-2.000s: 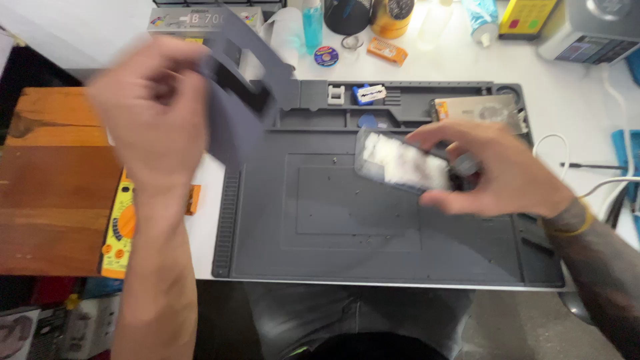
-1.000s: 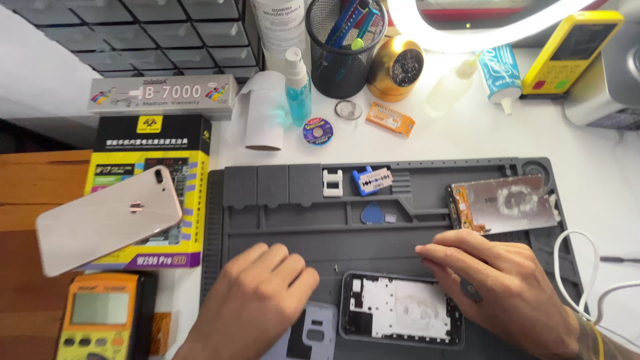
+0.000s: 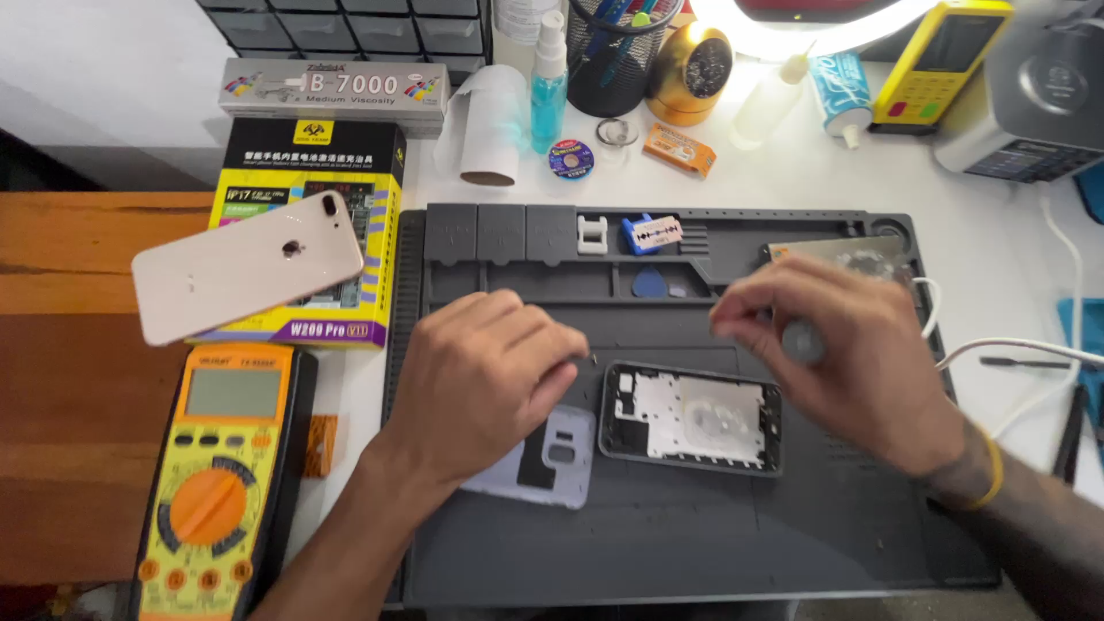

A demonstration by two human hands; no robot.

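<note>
A black phone frame with a white metal inner plate (image 3: 703, 418) lies on the grey silicone repair mat (image 3: 690, 535). Left of it a lilac phone back cover (image 3: 569, 466) rests on the mat, partly hidden by my left hand (image 3: 496, 379). That hand is above the cover, its fingers curled, with a small dark tip at the thumb and forefinger that I cannot identify. My right hand (image 3: 837, 354) is over the right end of the frame, blurred, with a round grey end showing between its curled fingers. Behind it a phone screen assembly (image 3: 785, 250) lies in the mat's upper right tray.
A rose-gold phone (image 3: 250, 267) lies on a yellow box (image 3: 379, 259) at left, above a multimeter (image 3: 216, 448). A razor blade (image 3: 660, 233) on a blue holder and a blue pick (image 3: 649, 282) sit in the mat's trays. White cable (image 3: 1018, 345) runs at right.
Two seconds ago my hands held the back cover and the phone frame in the air; both now lie on the mat. Since one second ago my right hand has lifted and curled. The view has shifted.
</note>
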